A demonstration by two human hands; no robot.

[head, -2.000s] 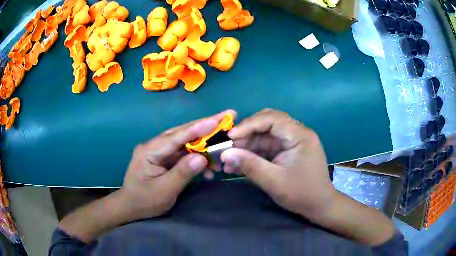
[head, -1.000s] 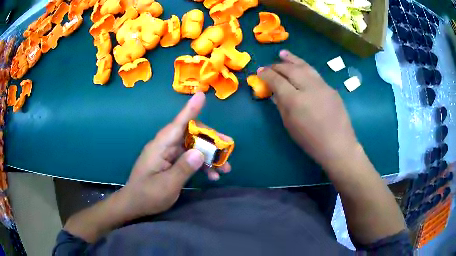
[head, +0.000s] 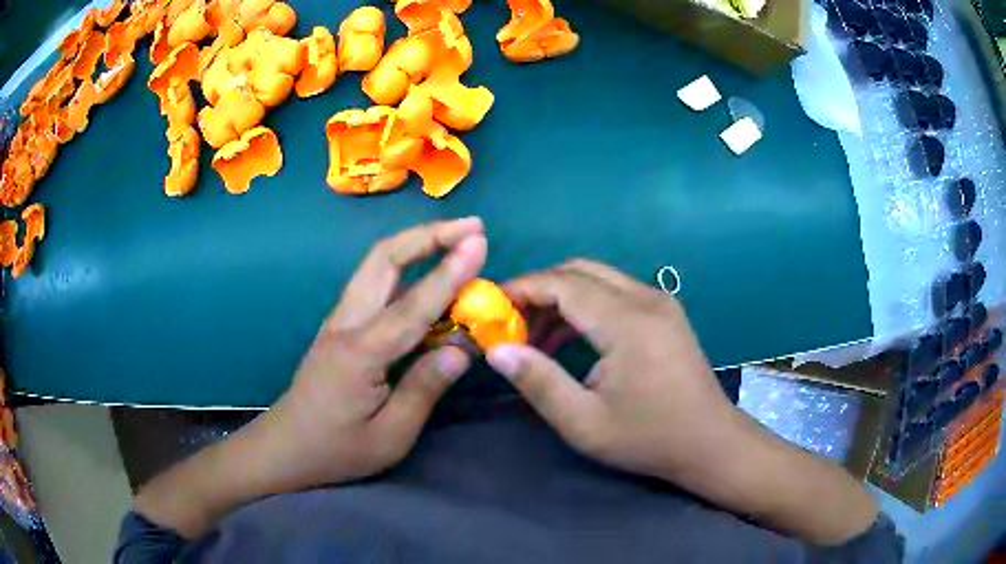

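Observation:
An orange housing shell (head: 490,314) is held between my two hands above the bench's near edge, its rounded outer side up. My left hand (head: 386,342) holds its left side, with thumb below and fingers raised above. A bit of orange frame shows under the shell by my left thumb; the rest of that part is hidden. My right hand (head: 618,353) grips the shell's right side between thumb and fingers. The white insert is not visible.
Loose orange shells (head: 248,72) lie in a heap at the back left. Two white squares (head: 699,93) and a thin pale loop (head: 669,280) lie at right. A scrap carton (head: 761,39) stands at the back; black covers (head: 927,154) sit in clear trays at far right.
My right hand has picked up a rounded orange shell from the bench and brought it to the part in my left hand. The pale loop on the bench is now uncovered.

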